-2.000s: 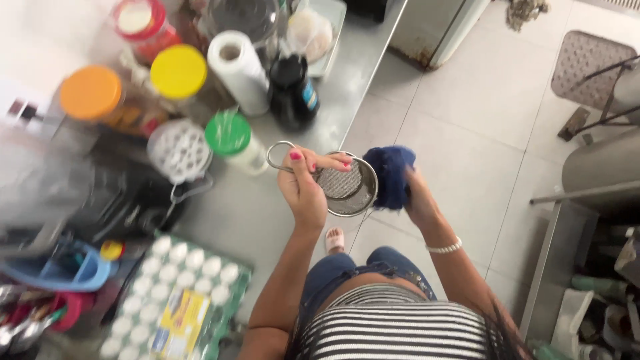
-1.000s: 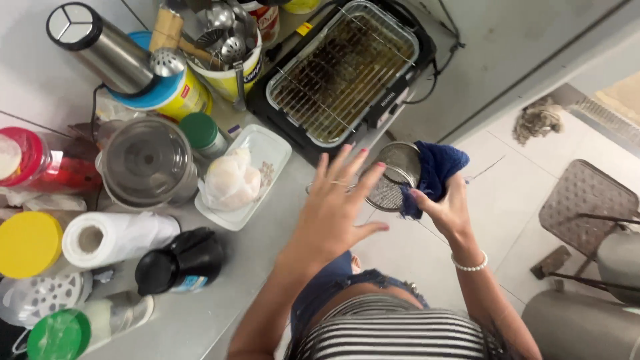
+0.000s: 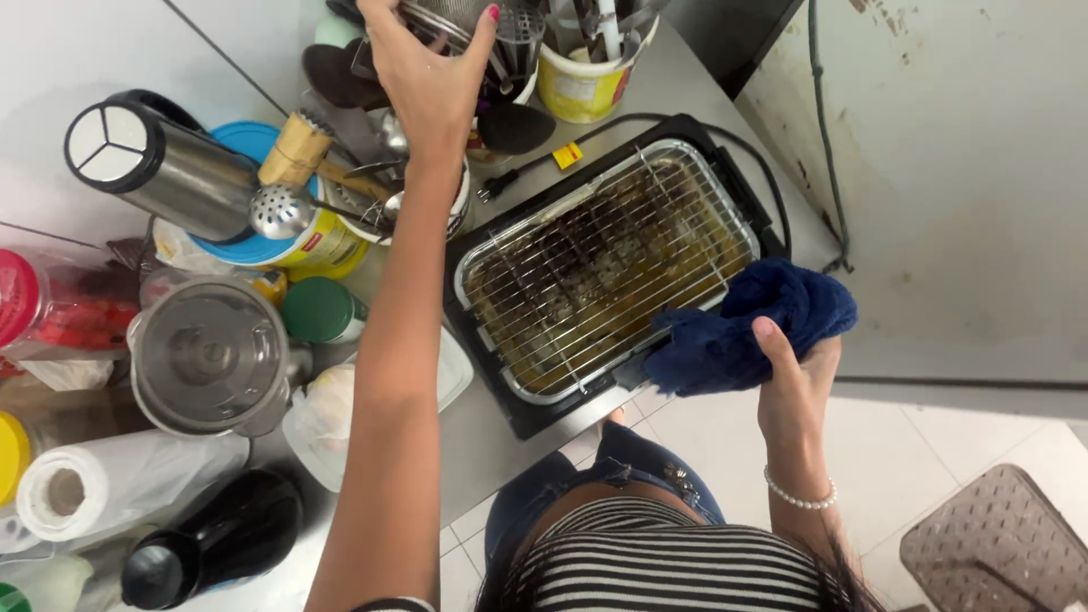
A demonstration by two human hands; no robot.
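My left hand (image 3: 429, 76) reaches to the top of the view, its fingers around a metal mesh strainer (image 3: 455, 15) that is partly cut off by the frame's edge. The strainer is among the utensils standing in tubs at the back of the counter. My right hand (image 3: 795, 374) grips a bunched dark blue cloth (image 3: 748, 327), thumb on top. The cloth is at the near right corner of an electric grill (image 3: 603, 272) with a wire rack over a greasy tray.
A steel thermos (image 3: 195, 178), a blue-lidded tub, a blender jar (image 3: 208, 357), a plastic roll (image 3: 127, 484) and a black bottle (image 3: 212, 535) crowd the left. A yellow utensil tub (image 3: 586, 85) stands behind the grill. The grill's black cord (image 3: 765, 161) curves around its back right corner.
My left hand, open a second ago, has moved up to the utensil tubs and holds the strainer, which was in my right hand with the cloth. The view has shifted toward the grill.
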